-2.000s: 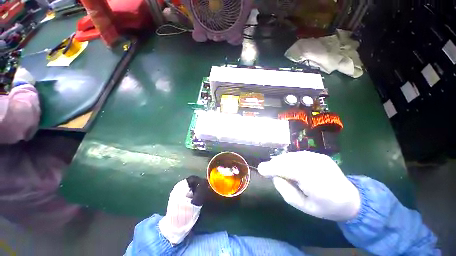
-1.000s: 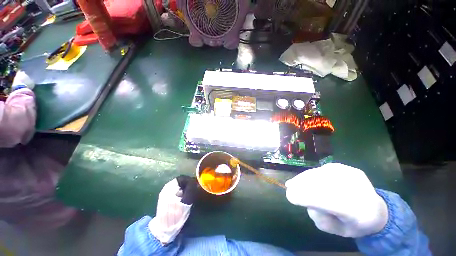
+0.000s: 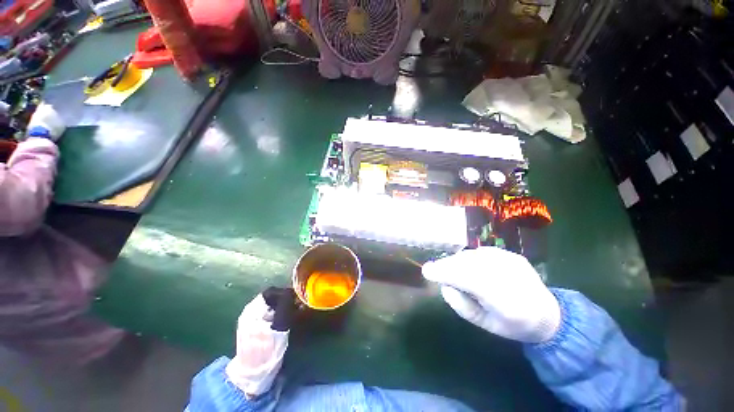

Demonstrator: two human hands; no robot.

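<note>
The metal cup (image 3: 327,278) holds amber liquid. My gloved left hand (image 3: 261,338) grips its dark handle at the cup's lower left. My gloved right hand (image 3: 495,294) is closed on the small brush (image 3: 412,261); only a short bit of its thin stick shows left of the fingers, outside the cup and near the board's front edge. The circuit board (image 3: 309,219) lies behind the cup and the right hand, with two glaring white heatsinks (image 3: 390,222), round pale capacitor tops and copper-wound chokes (image 3: 525,211) at its right end. The right hand hides its front right corner.
A pinkish fan (image 3: 359,32) stands at the back. A crumpled rag (image 3: 527,103) lies back right. Black totes with white labels (image 3: 661,166) stand at the right. A coworker's pink sleeve (image 3: 30,181) is at the left bench.
The brush has come out of the cup, and my right hand has moved left and up toward the board's front edge. The cup has shifted slightly left in my left hand.
</note>
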